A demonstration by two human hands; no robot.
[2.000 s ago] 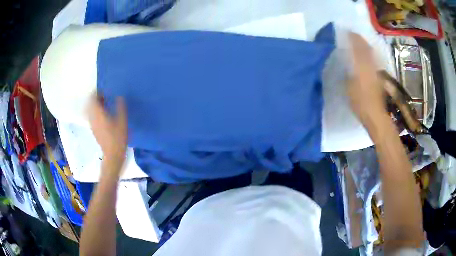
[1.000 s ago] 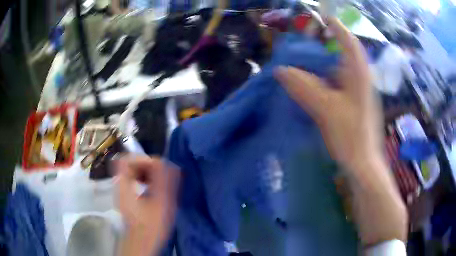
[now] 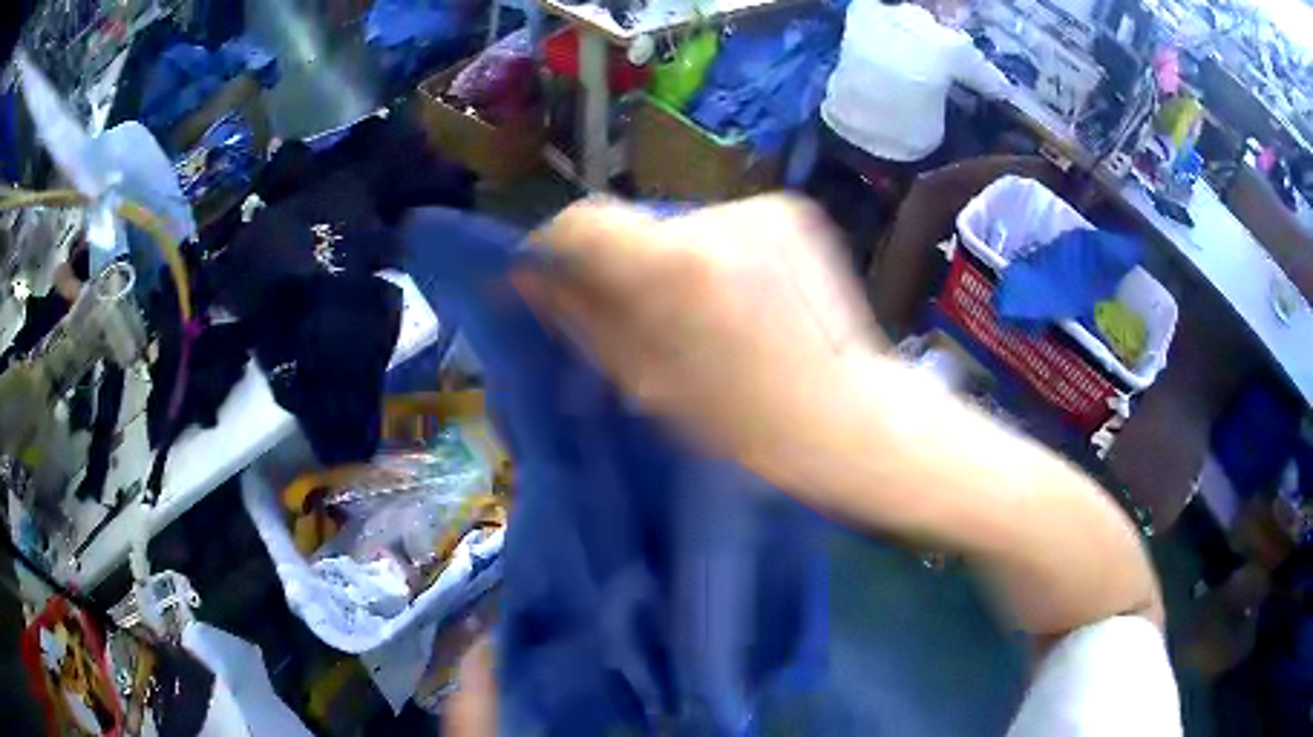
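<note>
The blue garment (image 3: 619, 576) hangs down in front of me at the centre, with its lower part cut off by the bottom edge. My right hand (image 3: 706, 310) is blurred and closed on the garment's upper end, holding it up. My left hand (image 3: 471, 698) shows only as a small blurred strip at the bottom edge, beside the garment's left side. Its fingers are not visible, so its grip cannot be told.
A white-lined bin of yellow scraps (image 3: 411, 533) stands left of the garment. A red basket with white lining (image 3: 1030, 353) is at right. A person in a white top (image 3: 893, 79) is at the back. A red basket (image 3: 69, 670) is at lower left.
The view has swung from the pressing table towards the floor and workshop at the right. The garment, earlier flat on the padded form, is now held up. My left hand has dropped nearly out of view.
</note>
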